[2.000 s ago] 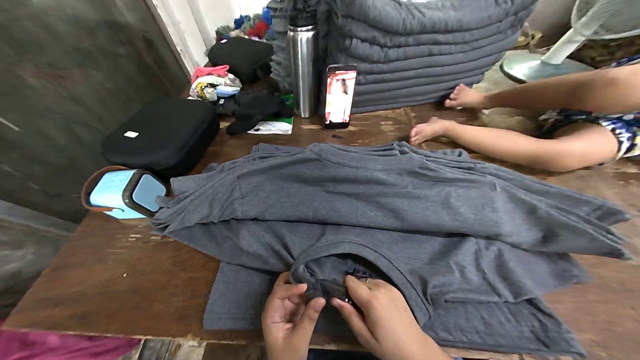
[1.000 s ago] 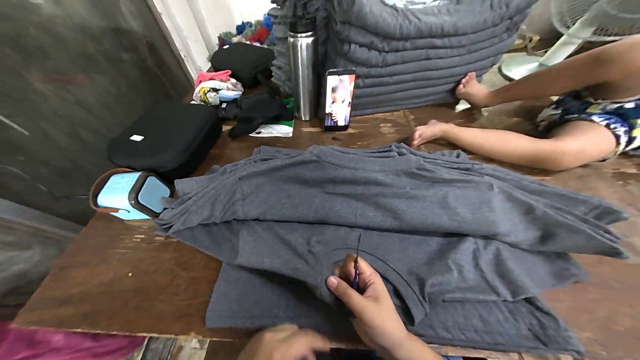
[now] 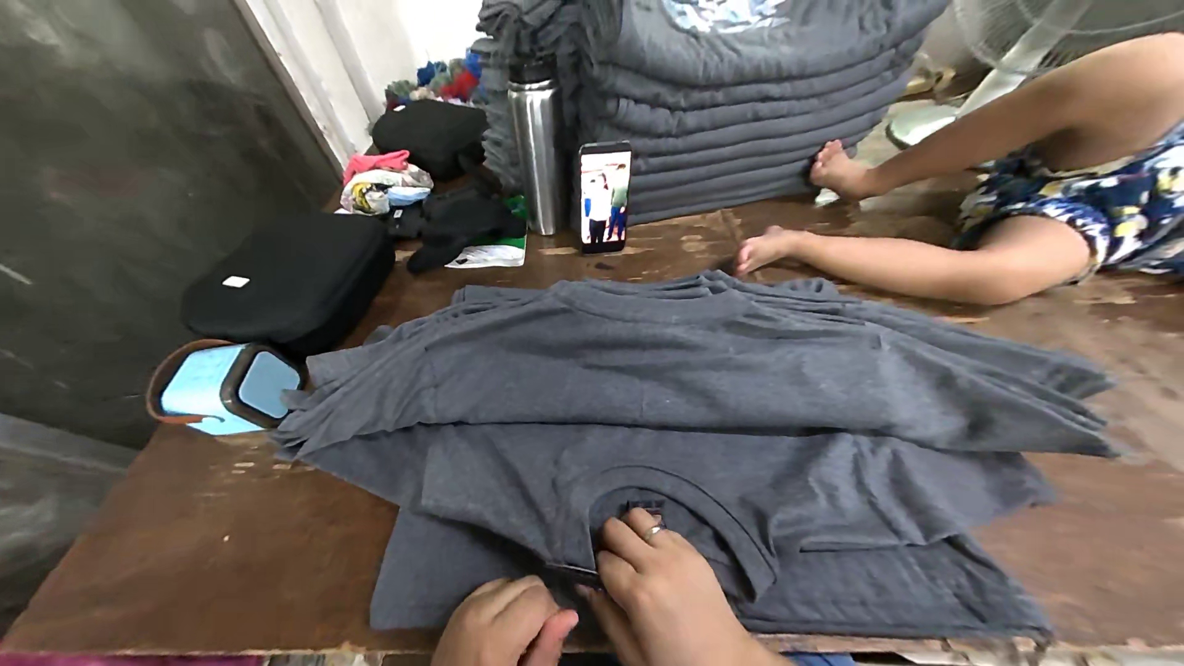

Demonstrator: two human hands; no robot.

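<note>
A dark grey T-shirt (image 3: 499, 472) lies at the table's front edge with its round neckline toward me. My right hand (image 3: 661, 587), a ring on one finger, is curled at the neck opening, just below a small dark neck label (image 3: 645, 509). A thin dark tool (image 3: 575, 573), probably thread snips, shows at its fingertips; the rest is hidden. To its left, my left hand (image 3: 507, 622) is curled low over the shirt cloth; whether it pinches the cloth cannot be seen. Beyond the neckline lies a layered pile of grey T-shirts (image 3: 592, 370).
On the wooden table (image 3: 213, 546) stand a blue speaker (image 3: 217, 388), a black case (image 3: 296, 277), a steel bottle (image 3: 536, 153) and an upright phone (image 3: 605, 199). Behind is a tall stack of folded grey shirts (image 3: 740, 120). A person's bare legs (image 3: 916, 264) rest at right, near a fan (image 3: 1027, 55).
My right hand, which held the thin tool upright above the neckline a second ago, is now lower with fingers curled at the neck opening. My left hand has come in beside it.
</note>
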